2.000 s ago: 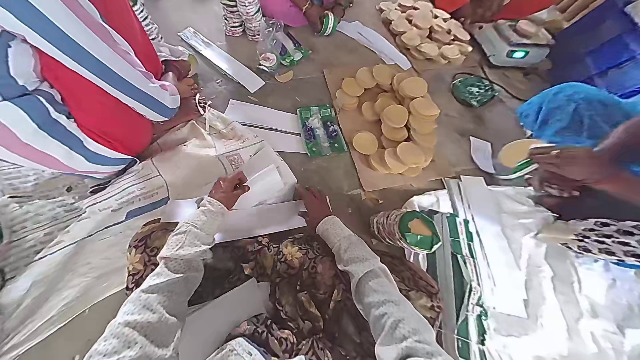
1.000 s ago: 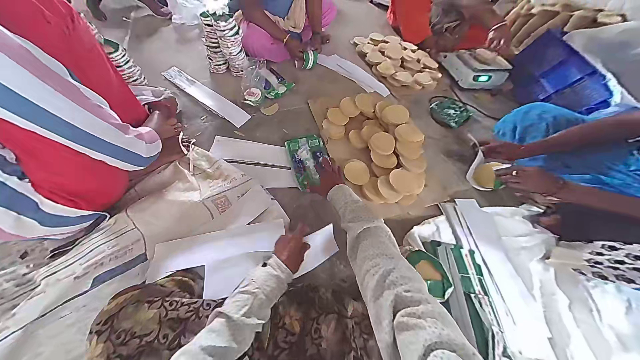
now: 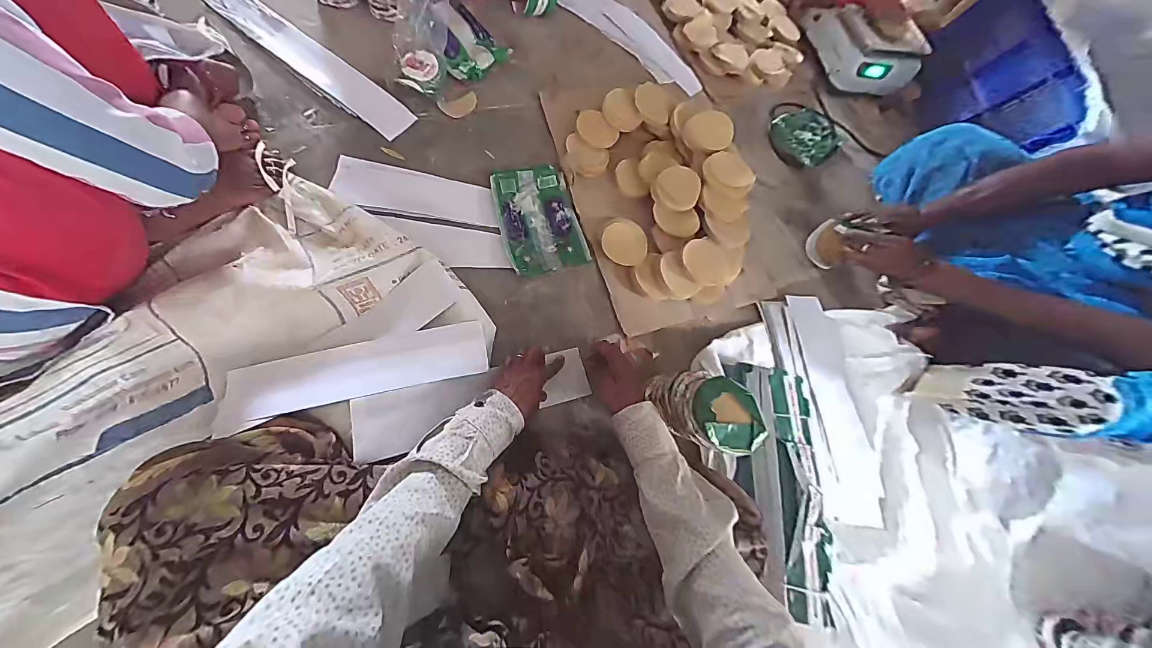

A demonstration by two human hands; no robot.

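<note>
My left hand rests on a white paper strip that lies in front of my lap. At the strip's right end is my right hand, its fingers bent down; whether it pinches the paper is unclear. Another white strip lies to the left, over a woven sack. Beyond my hands a green printed packet lies across the ends of more white strips. Thin round tan discs lie heaped on a cardboard sheet. Just right of my right hand, a stack of round pieces wrapped in green lies on its side.
A woven sack spreads at the left beside a seated person's feet. Green and white strips lie on white sheeting at the right. Another person's hands hold a round piece there. A scale and a blue crate stand at the back.
My right hand, at the green packet one second ago, is now back near my lap beside the left hand. The view has shifted.
</note>
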